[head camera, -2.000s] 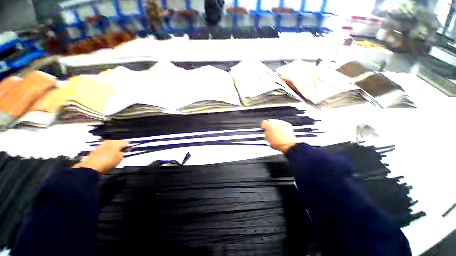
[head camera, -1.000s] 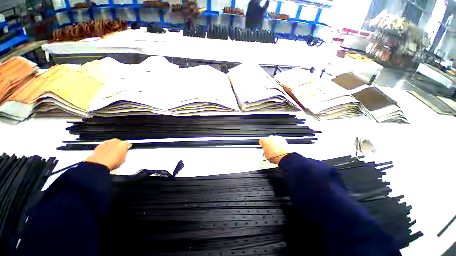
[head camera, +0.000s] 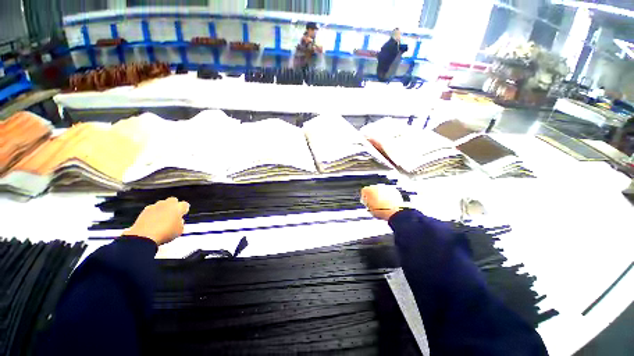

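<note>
My left hand [head camera: 161, 221] is at the left front of the far row of black straps [head camera: 278, 198]. My right hand [head camera: 381, 200] is at that row's right end, fingers curled. A single black strap [head camera: 278, 225] lies in front of the row, running between the hands. Whether either hand grips a strap is not clear. The main pile of punched black straps [head camera: 278, 299] lies nearest me, partly hidden by my dark sleeves. A crumpled black strip [head camera: 226, 252] lies at its far edge.
More black straps [head camera: 35, 285] lie at the left. Fanned stacks of pale and orange sheets [head camera: 271, 149] line the table's far side. A small beige scrap [head camera: 473, 208] lies right of the straps. A pale strip [head camera: 407, 306] shows beside my right sleeve. Two people stand in the background.
The straps stretched between my hands are now against the far row, with one strap lying separate in front. The view has tilted up slightly, and the pale strip by my right sleeve has appeared.
</note>
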